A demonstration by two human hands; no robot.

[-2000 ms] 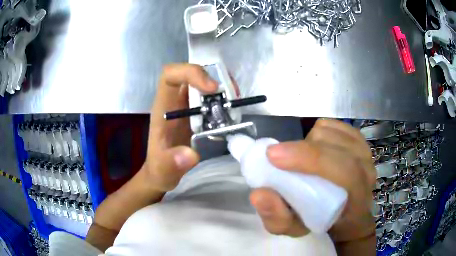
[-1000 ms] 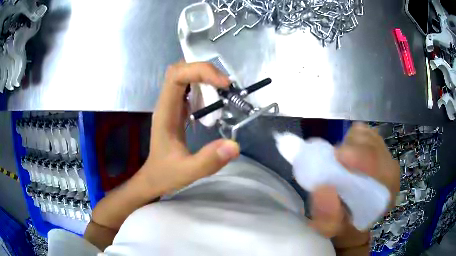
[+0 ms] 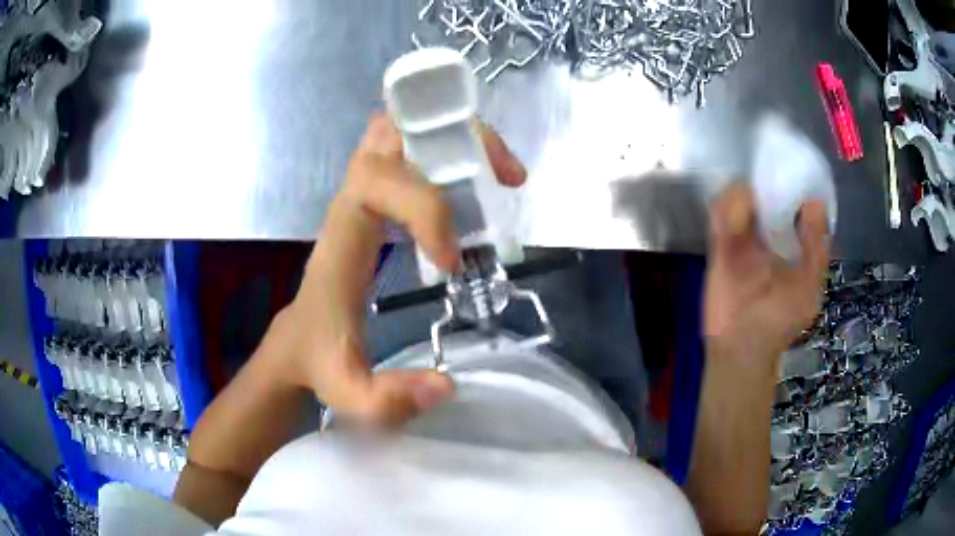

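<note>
My left hand (image 3: 393,220) grips a white lever handle (image 3: 445,152) at the bench edge, its squarish cup end pointing away from me. A black cross pin (image 3: 411,297) sticks out both sides at the near end. A silver wire bail (image 3: 535,304) hangs from the spring end, over my lap; my left thumb is near its left leg. My right hand (image 3: 770,267) is around a white squeeze bottle (image 3: 791,178), blurred, above the bench's right part; whether the bottle touches the bench cannot be told.
Loose wire bails (image 3: 628,37) lie in a heap at the back. A pink-red tool (image 3: 839,111) and a thin pale rod (image 3: 892,173) lie at right. White levers stand at both bench ends. A blue crate (image 3: 189,325) below left holds rows of white levers; finished latch assemblies (image 3: 838,387) fill the lower right.
The bottle has moved away from the spring end, rightward and up over the bench. The lever has turned and come nearer me, with the bail now hanging towards my lap.
</note>
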